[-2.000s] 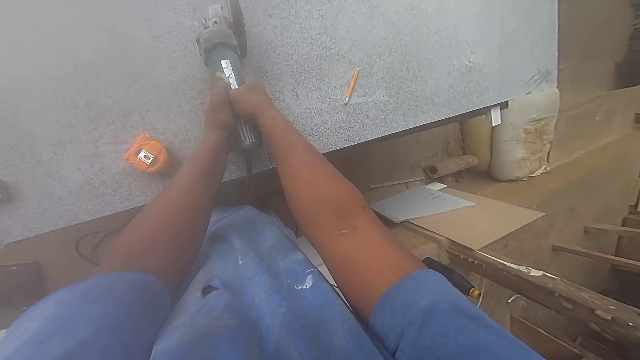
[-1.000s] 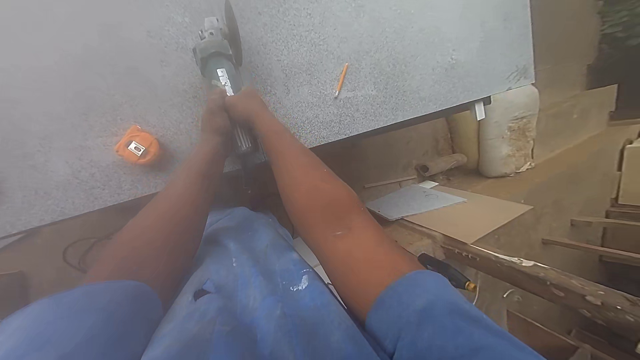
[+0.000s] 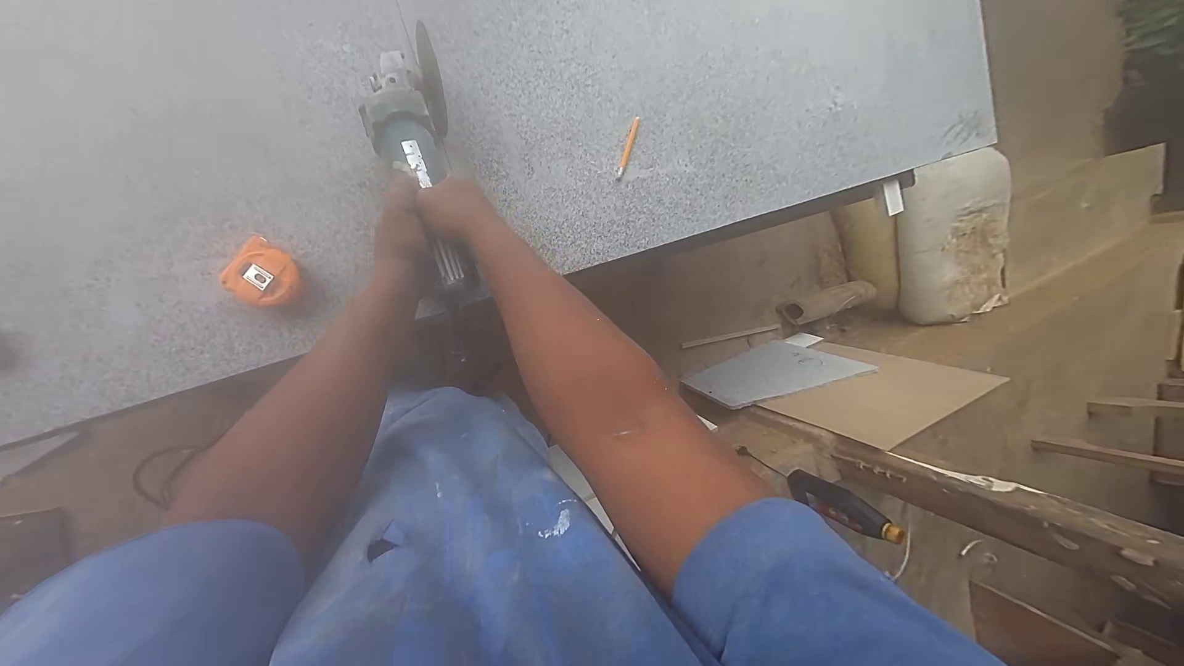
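Note:
Both my hands are closed around the body of an angle grinder (image 3: pixel 407 129), just above the near edge of a speckled grey stone slab (image 3: pixel 740 102). My left hand (image 3: pixel 400 217) grips its left side and my right hand (image 3: pixel 455 205) its right side, the two touching. The grinder's thin disc (image 3: pixel 430 79) stands edge-on at the tool's right, over the slab; whether it spins I cannot tell. A faint line runs on the slab beyond it. An orange tape measure (image 3: pixel 261 273) lies left of my hands, and an orange pencil (image 3: pixel 628 148) lies to their right.
Dust hazes the left side. Below the slab's right part are a filled sack (image 3: pixel 955 236), a grey offcut (image 3: pixel 777 372) on a brown board (image 3: pixel 888 398), and a wooden beam (image 3: pixel 1008 509). A black tool with a yellow tip (image 3: pixel 846 504) lies by my right sleeve. A cable (image 3: pixel 162 476) loops at lower left.
The view has shifted a little. My hands keep their grip on the grinder, which sits slightly nearer the slab's near edge than two seconds ago.

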